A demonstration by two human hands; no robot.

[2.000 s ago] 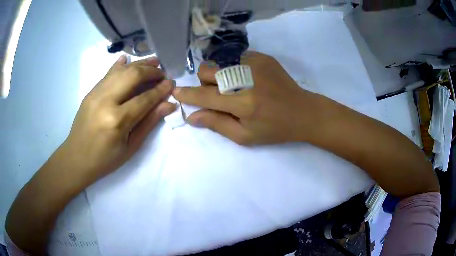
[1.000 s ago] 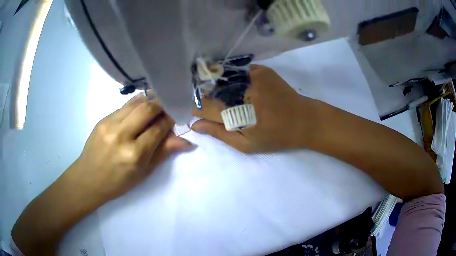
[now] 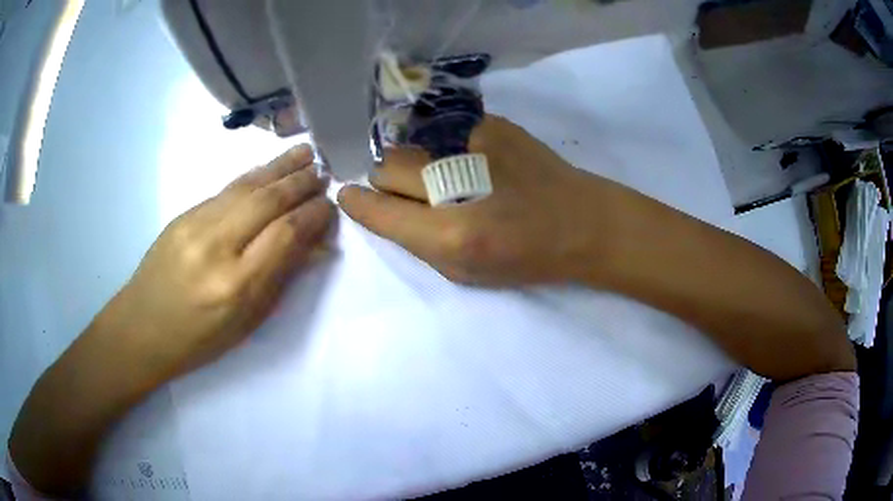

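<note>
A large white fabric panel (image 3: 392,372) lies over the machine table, partly overexposed. My left hand (image 3: 230,250) lies on it left of the machine head (image 3: 328,78), fingers close together and fingertips near the sewing point. My right hand (image 3: 490,215) lies on the panel to the right, index fingertip close to the left fingertips and partly behind the ribbed tension knob (image 3: 457,179). Both hands press the cloth flat. The presser foot and needle are hidden by the head and fingers. I cannot make out a placket strip.
The glowing machine lamp (image 3: 41,108) is at the upper left. A bundle of cut white strips (image 3: 861,259) hangs at the right table edge. A printed ruler (image 3: 147,482) shows at the lower left. Dark machine parts (image 3: 666,460) are below the panel's lower right edge.
The view has shifted, so the head and knob sit higher than one second ago. My left thumb has drawn in towards the fingers. The small pale piece between the fingertips is no longer visible.
</note>
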